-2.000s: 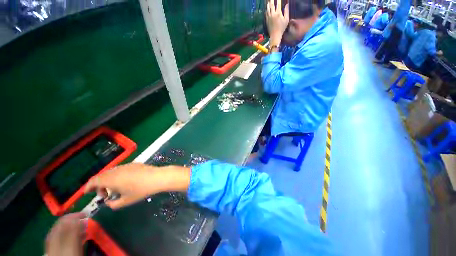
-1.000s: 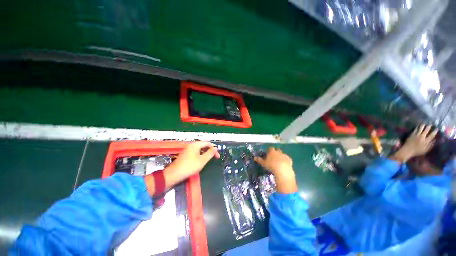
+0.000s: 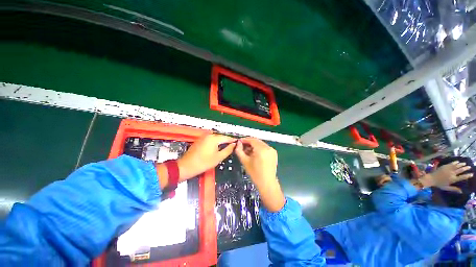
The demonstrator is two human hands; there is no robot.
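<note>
An open tablet unit (image 3: 156, 224) with a large bright white rectangle and small electronics at its top end lies in a red fixture (image 3: 208, 219) in front of me. My left hand (image 3: 201, 156), with a dark red wrist strap, is over the fixture's top right corner. My right hand (image 3: 258, 159) is just right of it. The fingertips of both hands meet at a tiny dark part (image 3: 236, 142), mostly hidden between them. A shiny clear blister tray (image 3: 235, 208) with small parts lies right of the fixture, below my right hand.
Another red fixture with a tablet (image 3: 244, 95) sits on the green belt beyond the white rail (image 3: 62, 99). A pale post (image 3: 365, 107) slants up from the rail at right. Loose silvery parts (image 3: 340, 169) lie on the bench. A person in a blue smock (image 3: 386, 229) sits at right.
My right hand has moved left from the tray to meet my left fingertips. My left hand is still over the fixture's corner. The view has shifted, and the belt fixture appears farther right.
</note>
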